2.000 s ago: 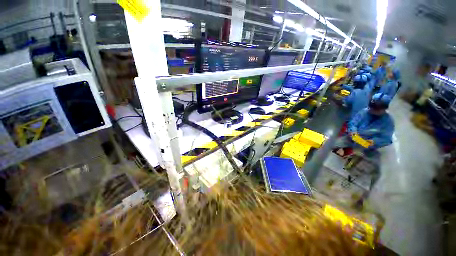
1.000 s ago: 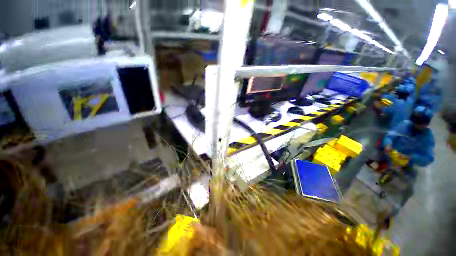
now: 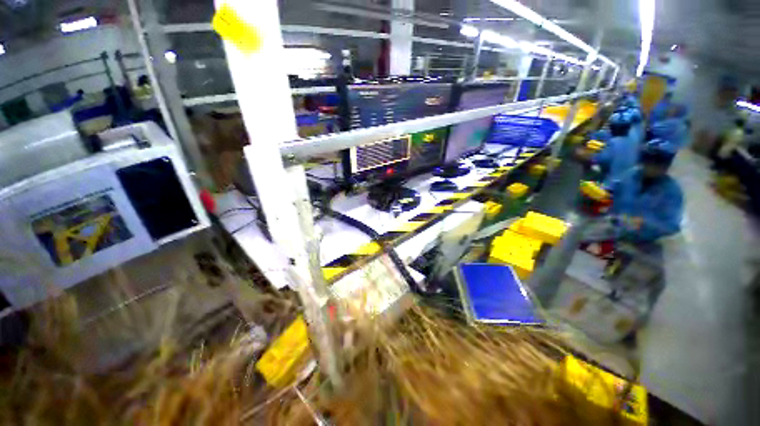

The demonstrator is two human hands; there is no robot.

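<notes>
A yellow box [image 3: 284,353] shows at the lower middle-left, beside the foot of the white post, partly covered by blurred brown hair. More yellow boxes [image 3: 606,389] lie at the lower right, cut off by the same hair. A group of yellow boxes [image 3: 517,248] sits behind the blue-topped tray or scale [image 3: 498,293]. Neither of my hands can be made out. Hair covers most of the lower picture, so I cannot tell whether a hand touches the near box.
A white machine [image 3: 92,208] with an orange frame behind its window stands at left. A white post [image 3: 279,158] rises centre-left before monitors [image 3: 400,133] on a bench edged with striped tape [image 3: 433,208]. People in blue [image 3: 654,200] work at right.
The view swung left and then back right. The yellow box beside the post came into view at the bottom and now shows higher up. The person at right no longer visibly holds up a yellow box.
</notes>
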